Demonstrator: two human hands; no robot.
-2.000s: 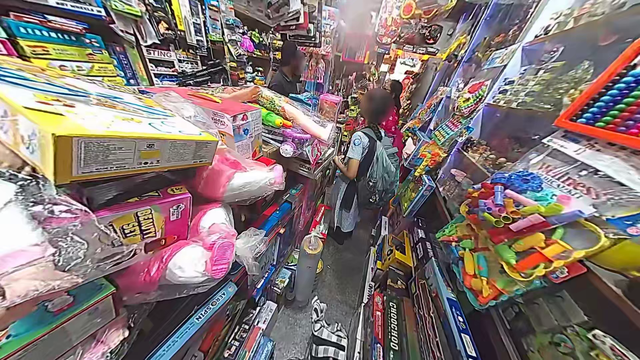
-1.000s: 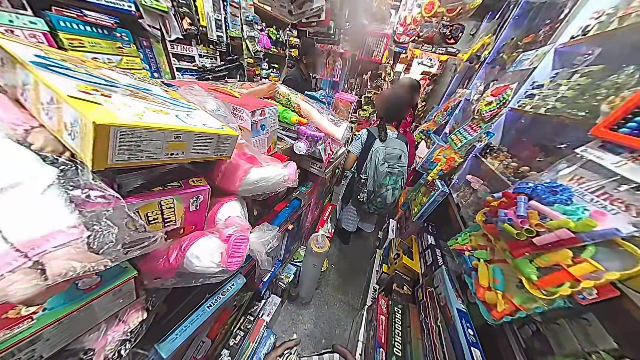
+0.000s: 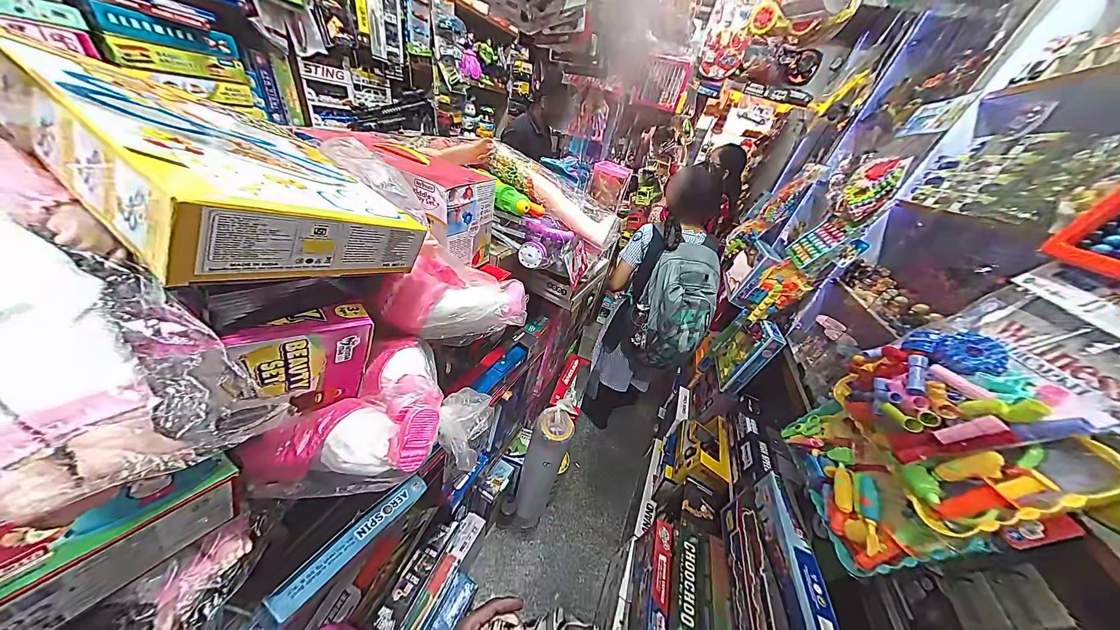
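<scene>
At the bottom edge of the head view, part of a hand, seemingly my left hand, shows beside the boxed games. Most of it is cut off, and whether it holds anything cannot be seen. Pale patterned cloth lies just right of it. My right hand is not in view. A light blue game box stands on edge to the left of the hand. Ahead of it, a grey cylindrical container stands upright on the floor. Boxed games with dark spines are packed on the right.
A narrow grey floor aisle runs ahead between toy stacks. A person with a grey-green backpack stands in it, others beyond. A yellow box and plastic-wrapped pink toys jut in on the left; bright plastic toy sets on the right.
The person with the backpack has turned, so the backpack now faces me more fully. The black-and-white cloth seen low in the aisle earlier has mostly left view, and part of a hand has appeared there.
</scene>
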